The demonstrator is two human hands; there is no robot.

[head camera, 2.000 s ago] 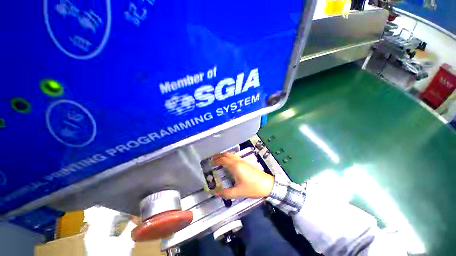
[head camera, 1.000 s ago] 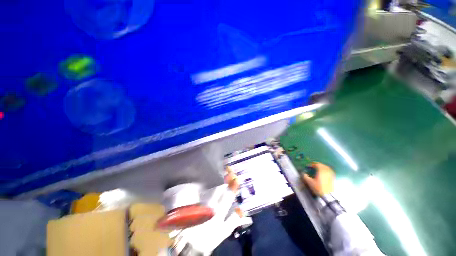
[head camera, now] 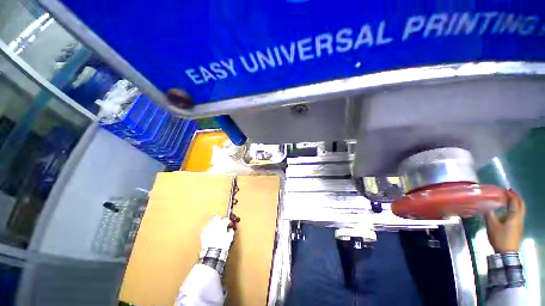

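Observation:
My left hand (head camera: 216, 234), in a white glove, is over the tan cardboard sheet (head camera: 173, 227). Its fingertips touch or nearly touch small dark parts (head camera: 233, 220); whether it grips one I cannot tell. More of these parts lie in a row up the cardboard's centre seam. My bare right hand (head camera: 507, 224) is at the far right, over or beside the green belt (head camera: 535, 161). Its fingertips are partly hidden by the red round knob (head camera: 451, 199), and I cannot see whether it holds anything.
The blue machine panel (head camera: 269, 54) hangs above. The slotted silver table (head camera: 320, 206) lies between cardboard and knob. Behind the cardboard are an orange tray (head camera: 203, 152), a small metal tray (head camera: 266, 154) and plastic. Blue crates (head camera: 149, 128) stand at the back left.
The view has swung left. My left hand has moved from the machine table to the cardboard. My right hand went from the fixture to the belt side, with a dark part at its fingers one second ago.

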